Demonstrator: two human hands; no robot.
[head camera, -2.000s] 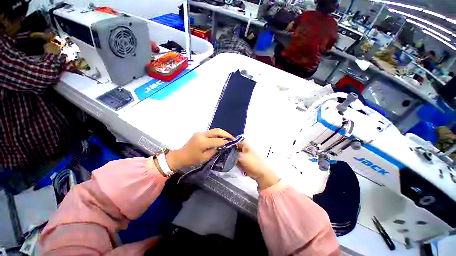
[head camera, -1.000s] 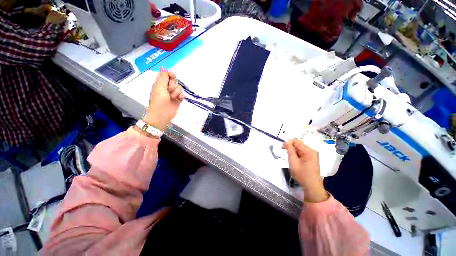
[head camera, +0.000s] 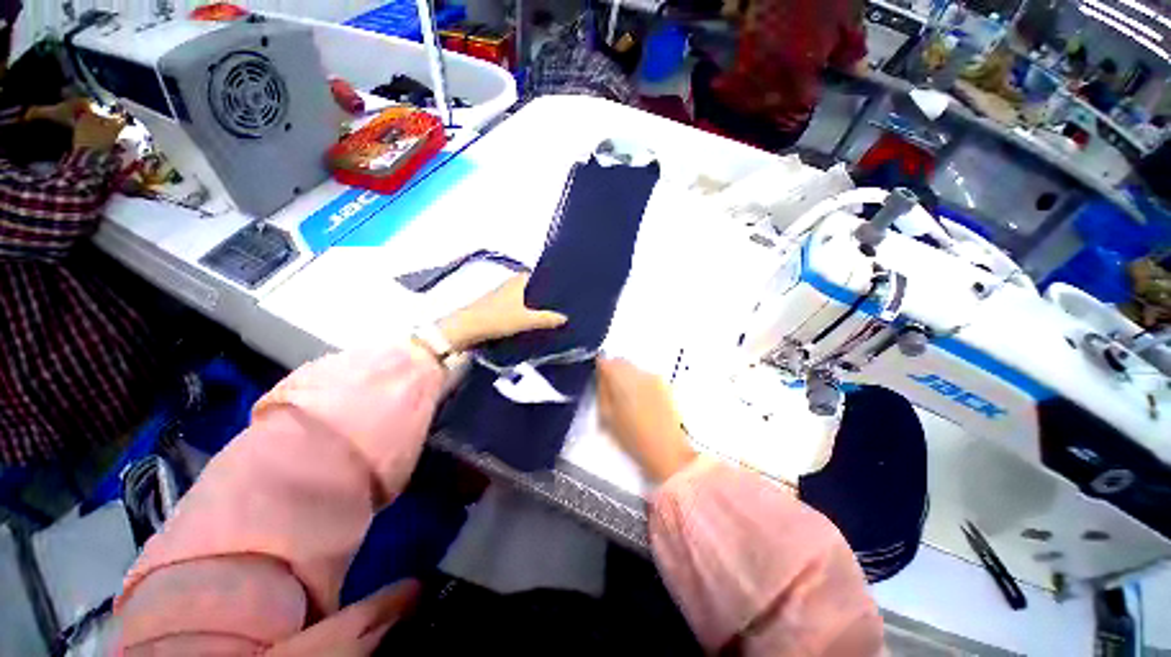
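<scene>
A long navy garment panel (head camera: 593, 244) lies on the white machine table (head camera: 372, 302), its near end reaching the table's front edge. A pale strip and a small white piece (head camera: 529, 384) lie across its lower part. My left hand (head camera: 507, 317) lies on the panel's left side, fingers pointing right. My right hand (head camera: 636, 408) is at the panel's right edge, slightly blurred; its fingertips are hard to make out. A thin dark fabric strip (head camera: 469, 262) lies curved on the table left of the panel.
A white JACK sewing machine (head camera: 848, 302) stands at the right. Stacked navy curved pieces (head camera: 873, 481) and dark thread snips (head camera: 993, 565) lie beside it. A red tray (head camera: 387, 148) sits by the neighbouring machine (head camera: 238, 109). A person in checks is at left, another in red behind.
The dark strip, earlier stretched between my hands, now lies on the table to the left. My hands have come together onto the panel, whose near part now extends to the table's front edge.
</scene>
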